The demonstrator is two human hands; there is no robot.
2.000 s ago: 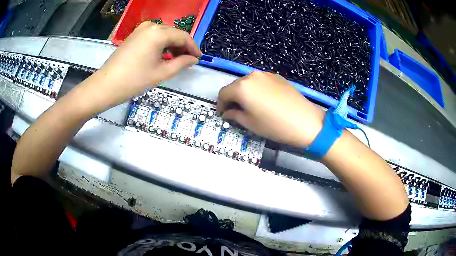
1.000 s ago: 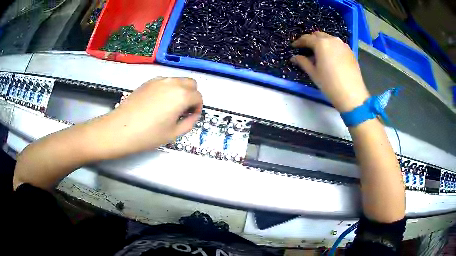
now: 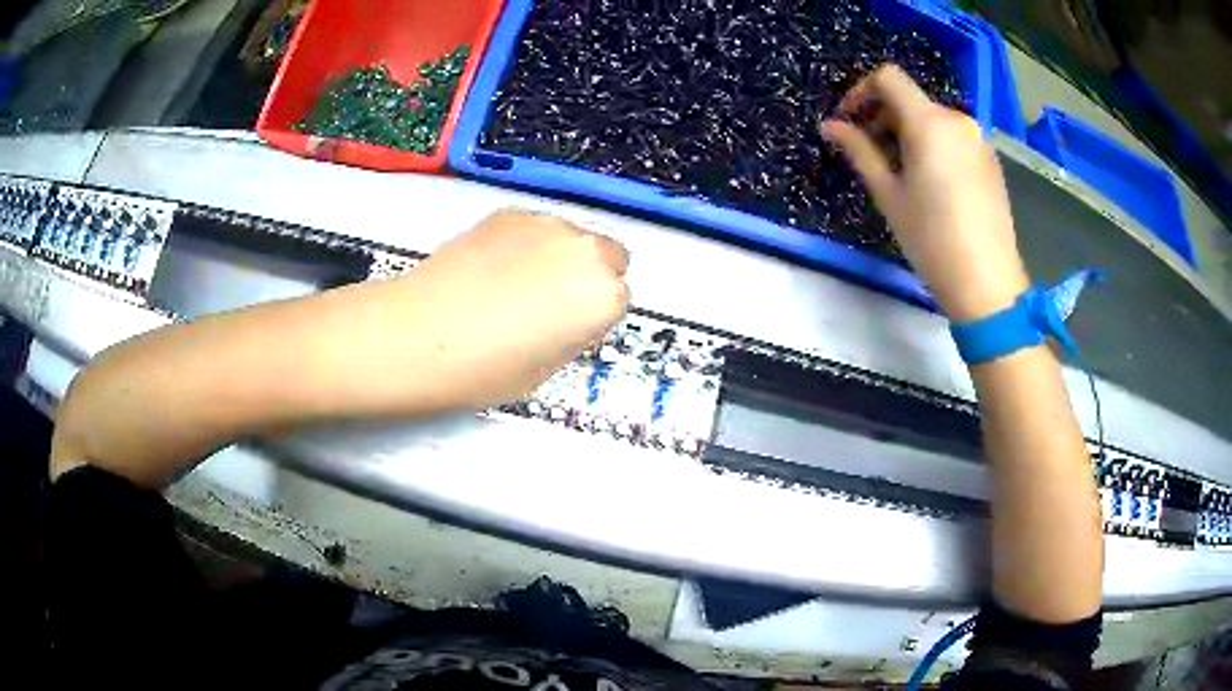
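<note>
A PCB panel [image 3: 649, 392] lies in the conveyor rail, with white, blue and dark parts on it. My left hand [image 3: 541, 290] is over this panel and hides its left and middle part. Its fingers are curled downward, and its fingertips are hidden. My right hand [image 3: 932, 162] is over the right part of the blue parts bin [image 3: 676, 205], which is full of small dark components with shiny leads [image 3: 703, 95]. Its thumb and forefinger are bent toward each other; whether a part is between them cannot be told. A blue wrist strap [image 3: 1007, 331] is on my right wrist.
A red bin [image 3: 291, 115] with green components [image 3: 392, 105] stands left of the blue one. Small blue bins [image 3: 1115, 169] are at the right. More panels [image 3: 101, 240] lie in the rail at far left and far right. The pale rail edge [image 3: 541, 500] runs in front of me.
Since two seconds ago, my right hand has left the panel for the blue bin, and my left hand has come from beside the red bin down over the panel. In the last second both shifted slightly right in view.
</note>
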